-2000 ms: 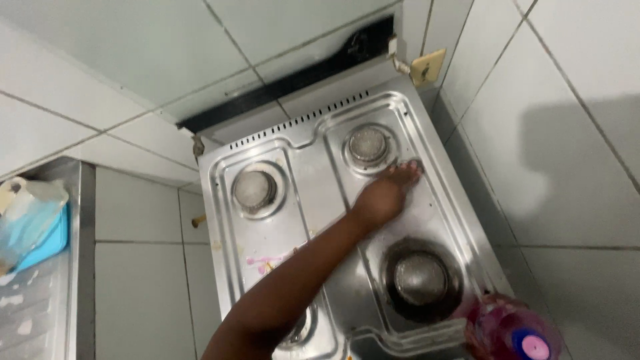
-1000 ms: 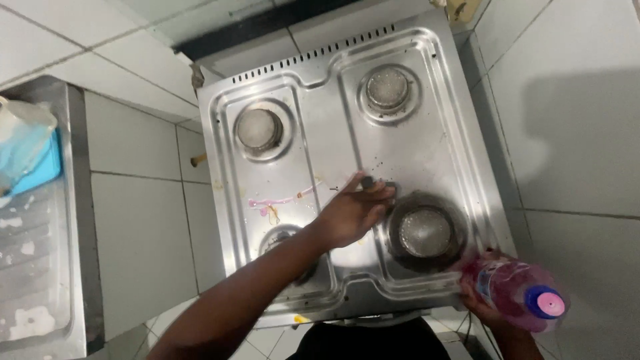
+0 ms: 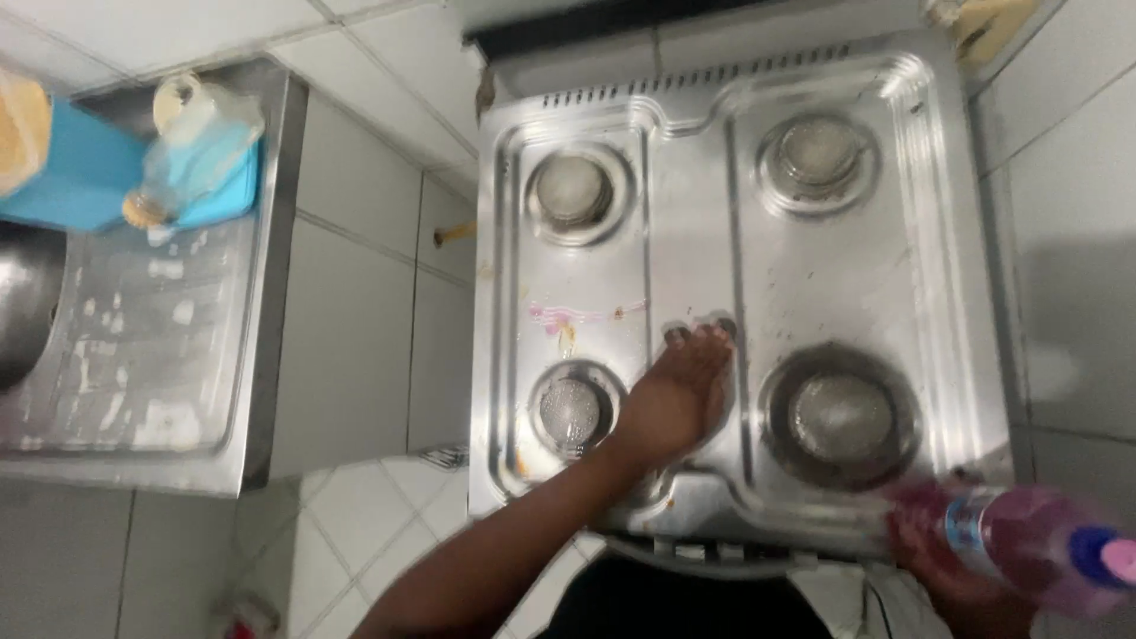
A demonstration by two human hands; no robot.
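My left hand [image 3: 679, 390] lies palm down on the middle of the stainless steel stovetop [image 3: 825, 293], between the burners, its fingers partly blurred; whether something small is under it I cannot tell. At the lower right, my right hand [image 3: 945, 555] is wrapped round a clear plastic bottle [image 3: 1029, 532] of pink liquid with a blue and pink cap, tilted sideways by the stove's front corner. Pink and yellowish streaks [image 3: 564, 324] mark the metal left of my left hand, above the front left burner [image 3: 571, 413]. A dark ring surrounds the front right burner [image 3: 840, 417].
On the left stands a metal sink counter [image 3: 160, 328] with wet, whitish patches, holding a blue container [image 3: 89, 169] and a clear plastic item [image 3: 191, 142]. Tiled walls [image 3: 1083, 293] border the stove at the back and right. A yellow pipe end [image 3: 454, 233] juts out beside it.
My left hand has come from near the back right burner to the middle of the stovetop. My right hand still holds the bottle. The view has shifted, showing more of the sink.
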